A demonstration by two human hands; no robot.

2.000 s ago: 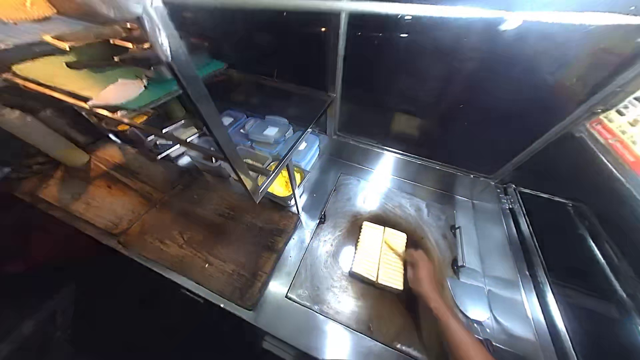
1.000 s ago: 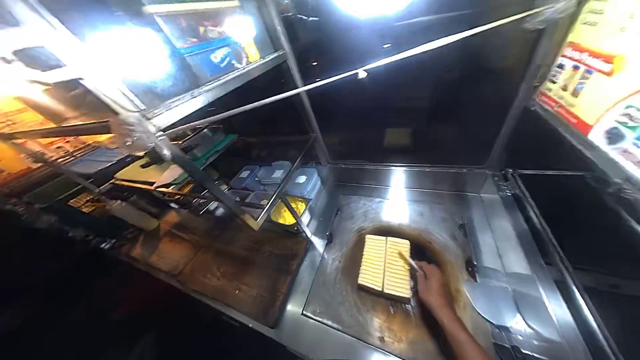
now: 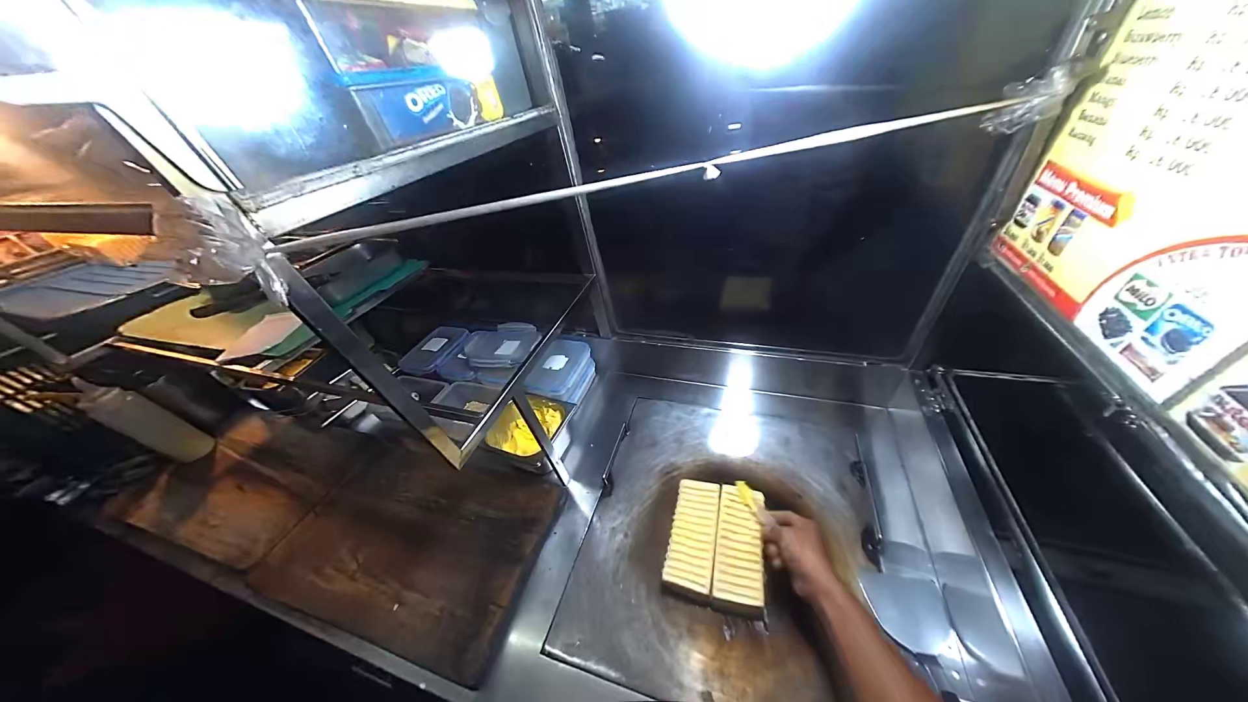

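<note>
My right hand [image 3: 798,552] grips a small spreader or brush, its tip coated in something yellow. The tool's tip [image 3: 748,495] is at the upper part of the right one of two ridged bread slabs [image 3: 715,546], which lie side by side on a flat metal griddle [image 3: 624,624]. The bread is pale with yellow in the grooves. A metal tub of yellow spread [image 3: 525,429] stands behind and left of the griddle, under a shelf frame. My left hand is outside the view.
Dark wooden boards [image 3: 390,575] cover the counter at left, with a squeeze bottle [image 3: 146,421] behind. Lidded plastic boxes [image 3: 502,346] stand beside the tub. Metal spatulas or scrapers [image 3: 907,609] lie right of the griddle. A metal shelf frame [image 3: 366,370] juts over the counter.
My right hand, still holding the tool, has shifted along the right bread slab, towards its far end. The view has tilted up, bringing the upper panels and menu board into sight.
</note>
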